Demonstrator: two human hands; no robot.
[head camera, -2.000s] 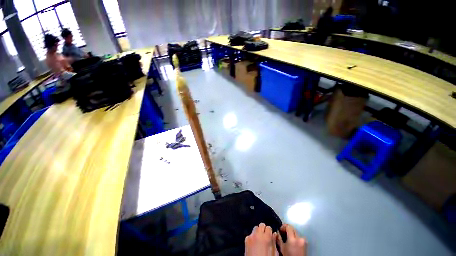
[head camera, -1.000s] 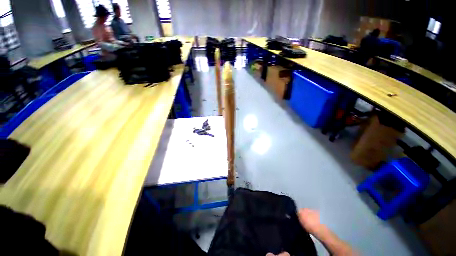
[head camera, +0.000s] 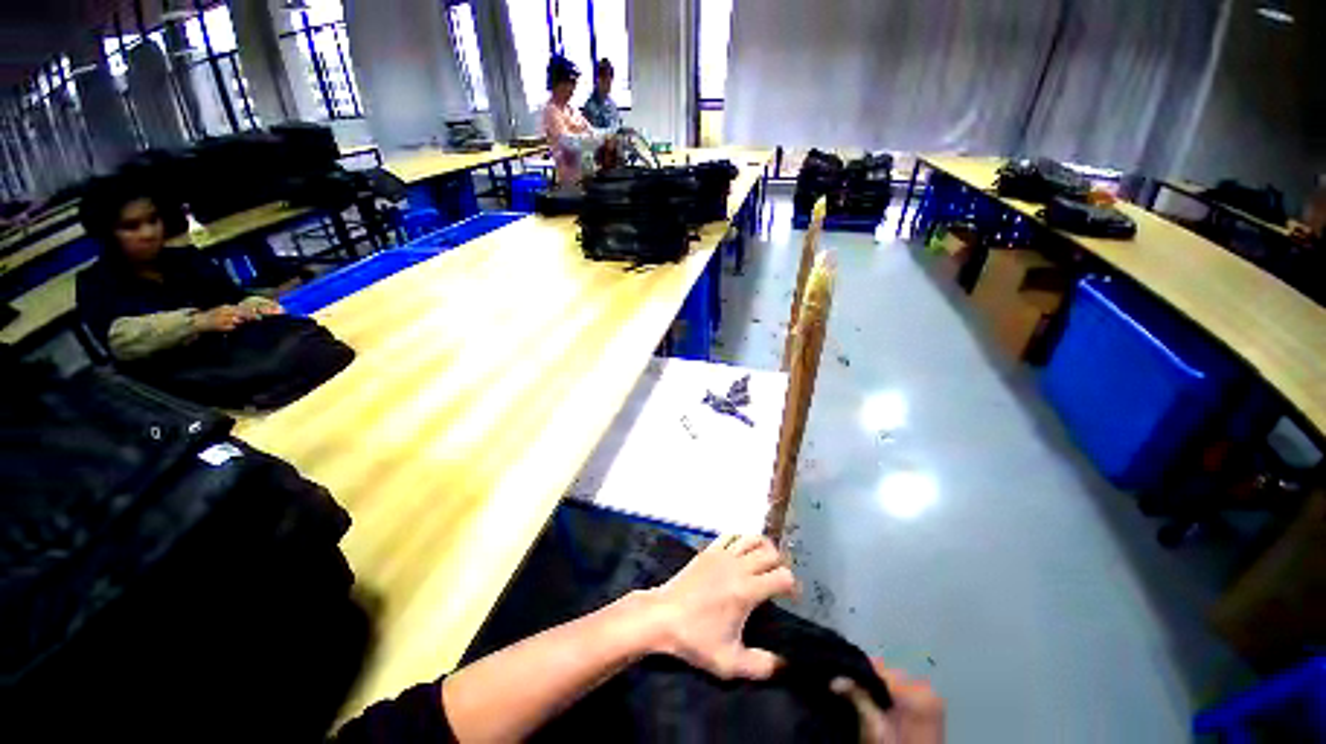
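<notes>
A black backpack (head camera: 655, 712) lies low in front of me at the bottom of the view, its lower part cut off by the edge. My left hand (head camera: 724, 603) lies on its top edge with the thumb spread from the fingers; whether it grips the cloth is unclear. My right hand (head camera: 899, 709) is at the bag's right side, blurred and partly cut off by the bottom edge, with its fingers bent at the cloth. Two wrapped upright posts (head camera: 803, 393) stand just beyond the bag.
A white-topped table (head camera: 684, 462) with dark scraps (head camera: 732, 400) adjoins the long wooden table (head camera: 480, 393). Large black bags (head camera: 160, 567) are piled at the left. A person (head camera: 160, 276) sits across the table with a black bag. Blue bin (head camera: 1127, 381) and stool (head camera: 1280, 709) are at the right.
The view has turned left, bringing the piled bags and seated person into sight. My left arm now reaches over the bag's top. My right hand has moved lower against the bag's side.
</notes>
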